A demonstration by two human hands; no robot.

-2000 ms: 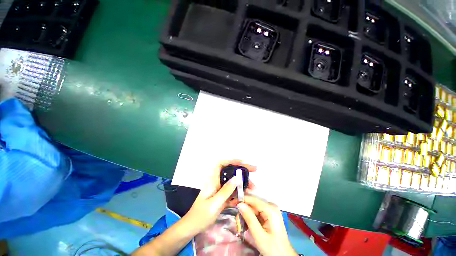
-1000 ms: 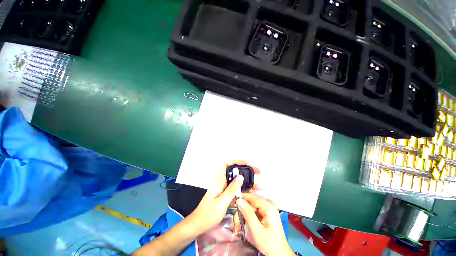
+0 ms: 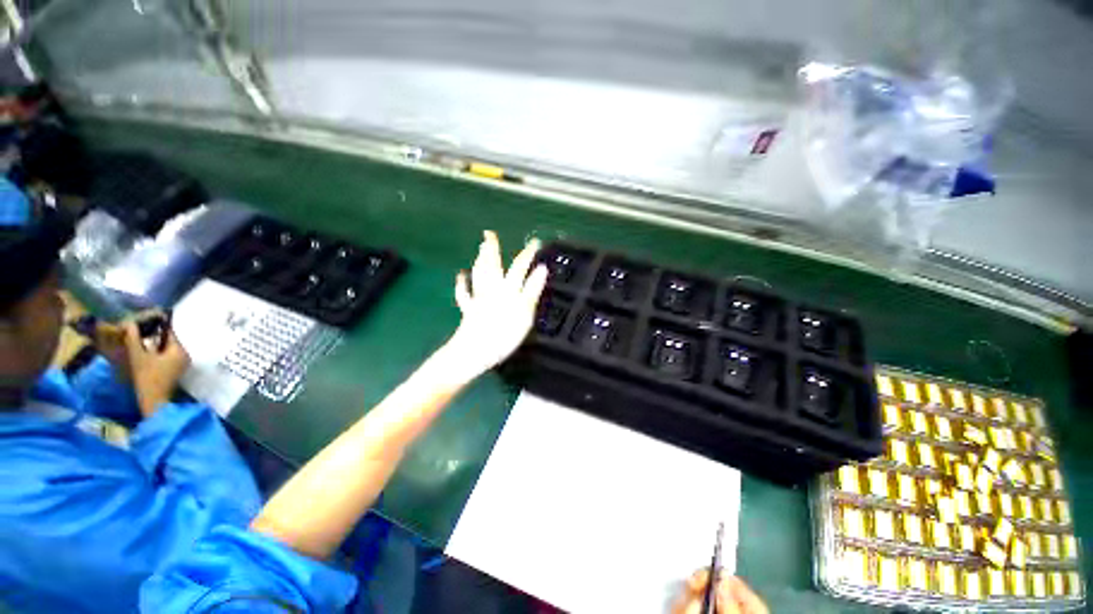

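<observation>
My left hand (image 3: 497,300) is at the left end of the black foam tray (image 3: 671,402), fingers spread and nothing seen in it. A black housing (image 3: 550,314) lies in the tray pocket beside this hand, partly hidden. More black housings (image 3: 674,351) sit in the other pockets. My right hand (image 3: 723,593) is at the bottom edge, partly cut off, holding thin dark tweezers (image 3: 716,564) upright over the right edge of the white paper sheet (image 3: 587,498).
A clear tray of gold-and-white components (image 3: 947,492) stands right of the foam tray. A co-worker in a blue smock (image 3: 108,492) sits at left by another black tray (image 3: 314,270) and a clear grid tray (image 3: 282,348). A crumpled plastic bag (image 3: 893,138) hangs at the back.
The view has lifted towards the back wall. My left hand has left the housing and moved to the foam tray's left end. My right hand now shows tweezers; no housing is over the paper.
</observation>
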